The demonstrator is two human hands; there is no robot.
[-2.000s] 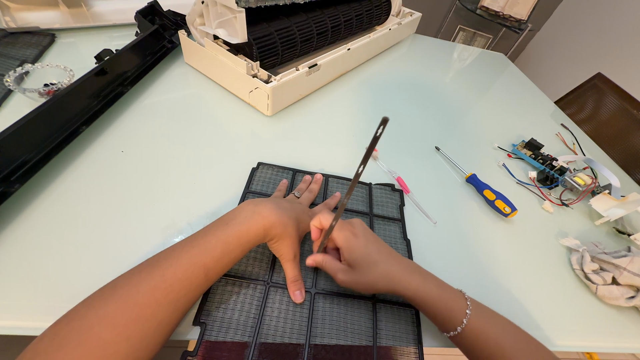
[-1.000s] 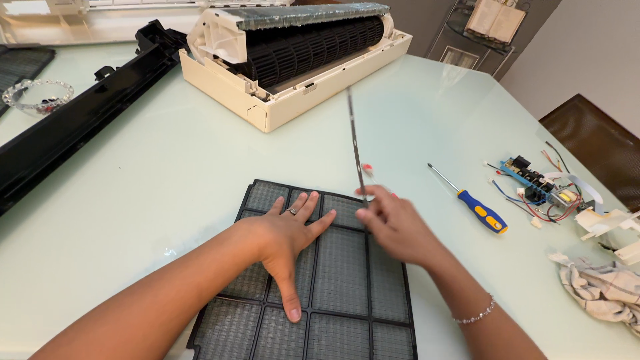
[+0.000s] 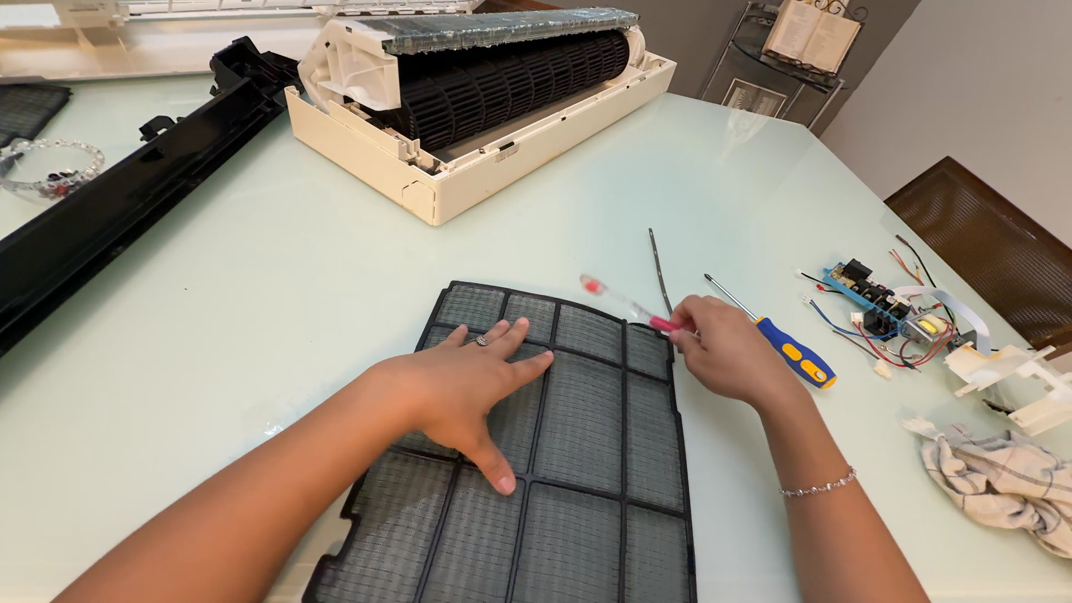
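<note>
A black-framed mesh air filter lies on the glass-topped table. My left hand, with a ring, rests flat on it with fingers spread. Beyond the filter's top right corner, my right hand pinches a slim clear tool with a pink part, blurred at its far end, where something red shows. Just past those fingers lies a thin dark slotted strip on the table. Right of the hand is a screwdriver with a blue and yellow handle.
An opened air conditioner unit with a black blower drum stands at the back. A long black plastic part and a beaded bracelet lie left. At right are a circuit board with wires, white plastic pieces and a crumpled cloth.
My right hand has moved right and let go of the dark strip, which now lies on the table. It has taken up the clear and pink tool. My left hand stays on the filter.
</note>
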